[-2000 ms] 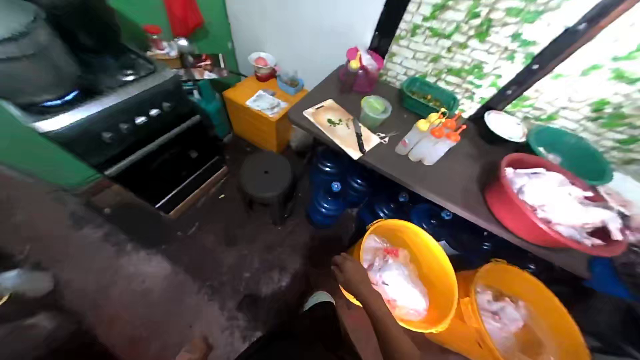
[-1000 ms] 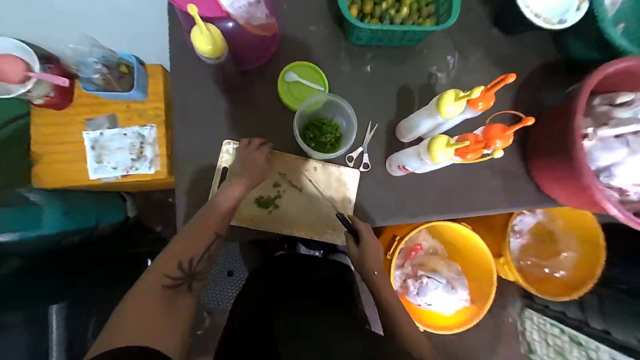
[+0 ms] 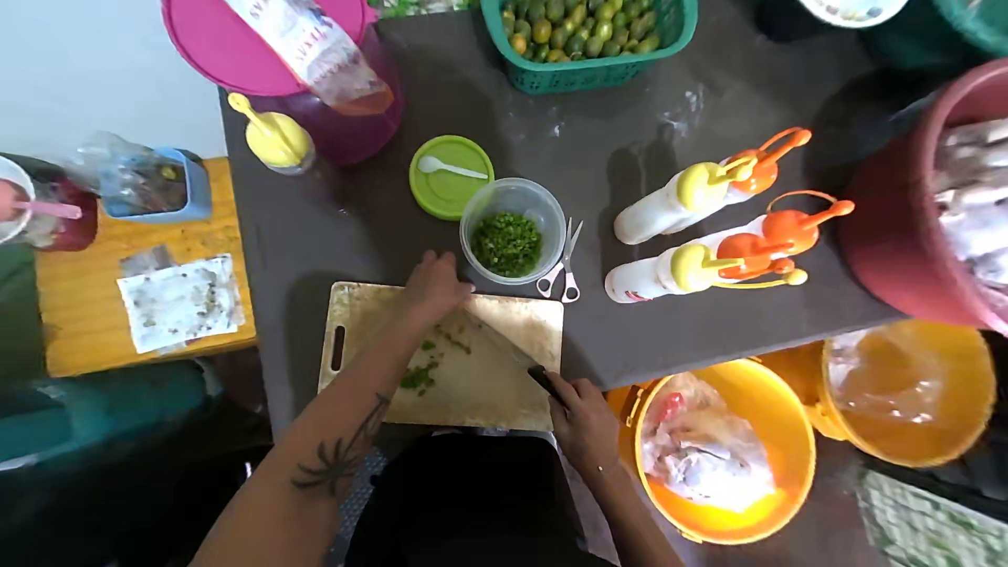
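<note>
My right hand (image 3: 584, 421) is closed around the black handle of a kitchen knife (image 3: 504, 346), whose blade lies low over a worn cutting board (image 3: 496, 394). Near the board's far edge is my left hand (image 3: 435, 287), fingers bent near the knife's tip; whether it holds something is unclear. Chopped green herbs (image 3: 419, 376) and a few brownish bits lie on the board. Just beyond stands a clear plastic tub (image 3: 513, 189) with chopped greens (image 3: 506, 244). White-handled scissors (image 3: 565, 264) rest beside it. A green lid (image 3: 450, 197) with a white plastic spoon (image 3: 450, 167) lies to its left.
Squeeze bottles (image 3: 650, 279) with yellow and orange tops lie on the right. Beyond are a green basket (image 3: 591, 77) of small green fruits and a magenta container (image 3: 366, 126). A red tub (image 3: 886, 197) stands far right; yellow buckets (image 3: 795, 472) with plastic-bagged contents sit below the table edge.
The view has swung from the wider room to the table. Since one second ago, my left hand has moved right along the board's far edge, closer to the knife's tip.
</note>
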